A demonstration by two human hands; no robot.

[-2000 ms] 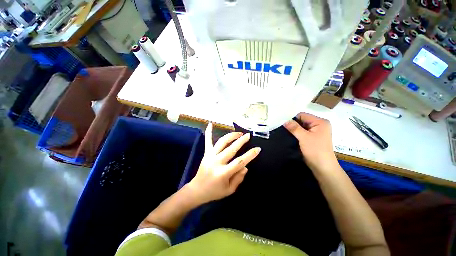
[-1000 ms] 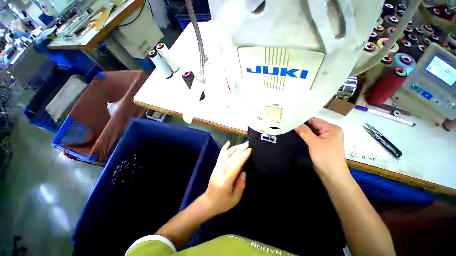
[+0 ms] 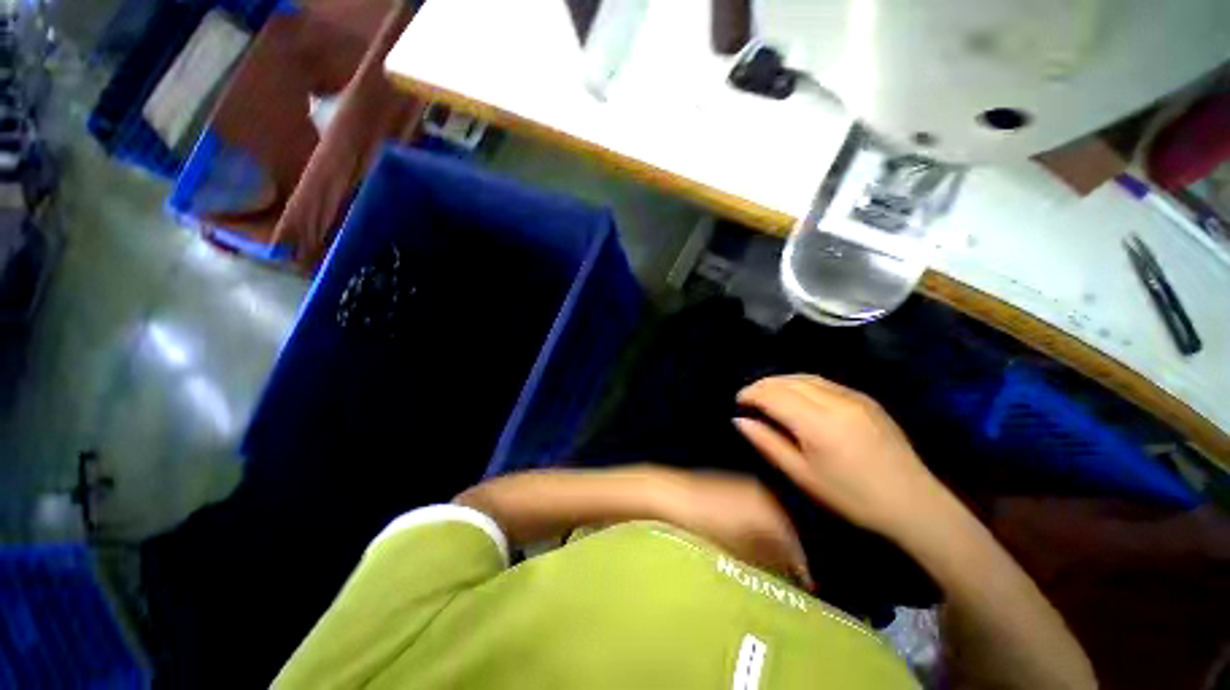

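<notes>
The black garment (image 3: 675,404) lies bunched over my lap, below the table edge and off the machine. The machine's rounded white arm end (image 3: 853,276) is bare, with the silver work clamp (image 3: 904,189) above it under the white machine head (image 3: 998,81). My right hand (image 3: 830,438) is on the black cloth, thumb and fingers together as if pinching it. My left hand (image 3: 749,519) is blurred, low against my body at the cloth; its fingertips are partly hidden, so its grip is unclear.
A deep blue bin (image 3: 607,270) with black garments stands at left. Beyond it is a brown-lined crate (image 3: 290,121). Black snips (image 3: 1163,297) and a marker pen (image 3: 1174,205) lie on the table (image 3: 675,101) at right. A blue slatted crate (image 3: 1079,438) is below the table edge.
The garment has come off the machine arm down to my lap. Both hands have moved down towards my body, and the left has crossed to the right. The view has tilted downwards.
</notes>
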